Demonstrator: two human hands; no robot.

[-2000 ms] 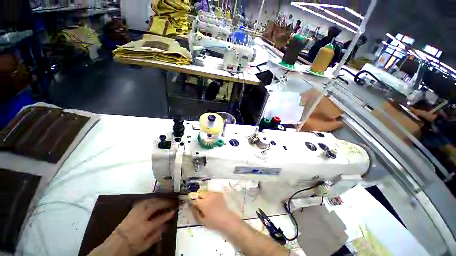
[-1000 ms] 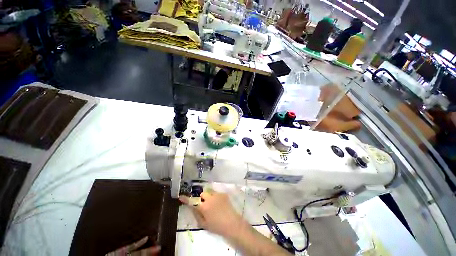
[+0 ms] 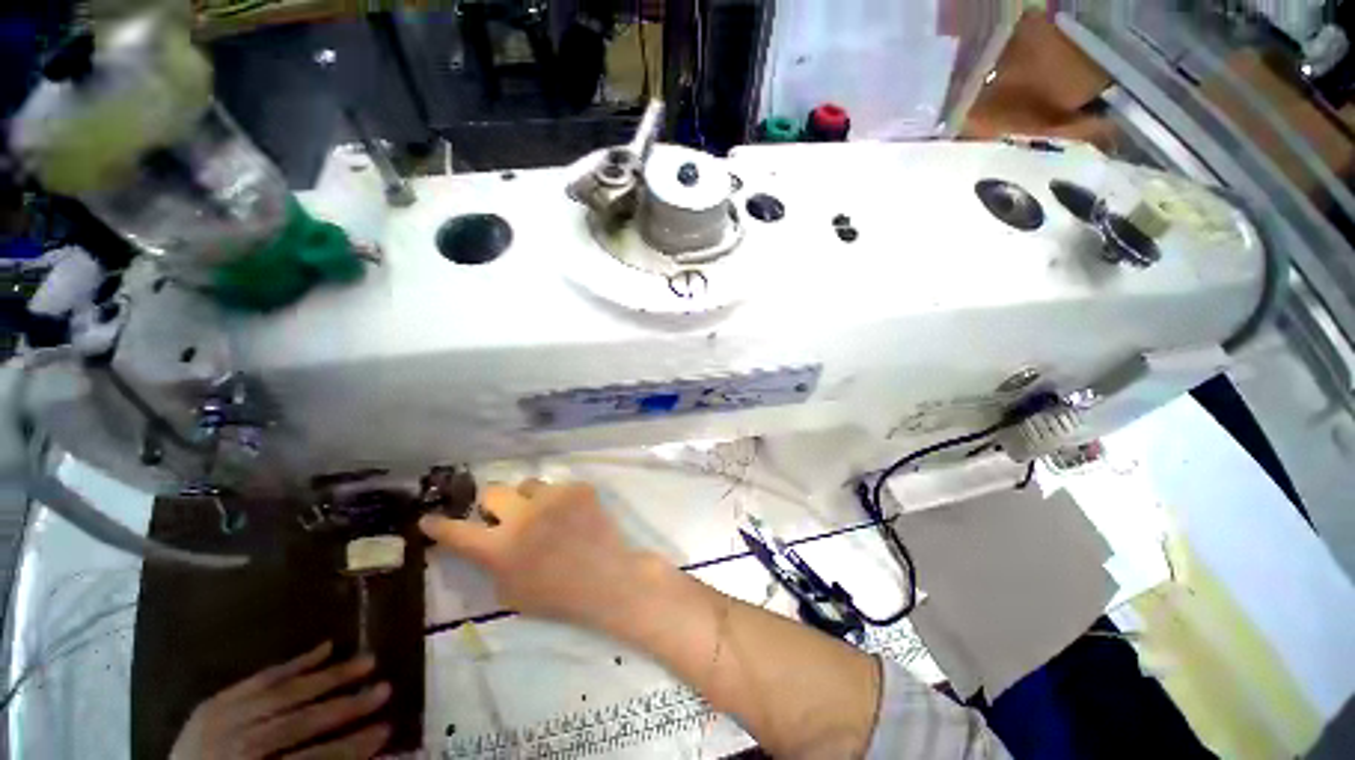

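Observation:
The brown panel (image 3: 223, 624) lies flat under the left end of the white sewing machine (image 3: 491, 356). A small pale block (image 3: 375, 555) sits over the panel, with a thin light line below it. My left hand (image 3: 290, 716) lies flat on the panel's near part, fingers spread, cut off by the bottom edge. My right hand (image 3: 543, 546) is beside the small dark metal parts (image 3: 364, 498) under the machine head. Its index finger reaches the panel's right edge; its other fingers are curled. Whether it grips anything is unclear. The needle point cannot be made out.
Black thread snips (image 3: 803, 587) lie under the arm near a black cord. A grey scrap (image 3: 1003, 579) lies to their right. A printed scale (image 3: 580, 728) runs along the front. The blurred yellow cup with green base (image 3: 283, 260) stands on the machine. A metal rail curves at far right.
The view has moved closer to the machine and shifted right. My left hand was over the panel near the needle, then low at its near edge, and now lies flat. My right hand stays near the machine head.

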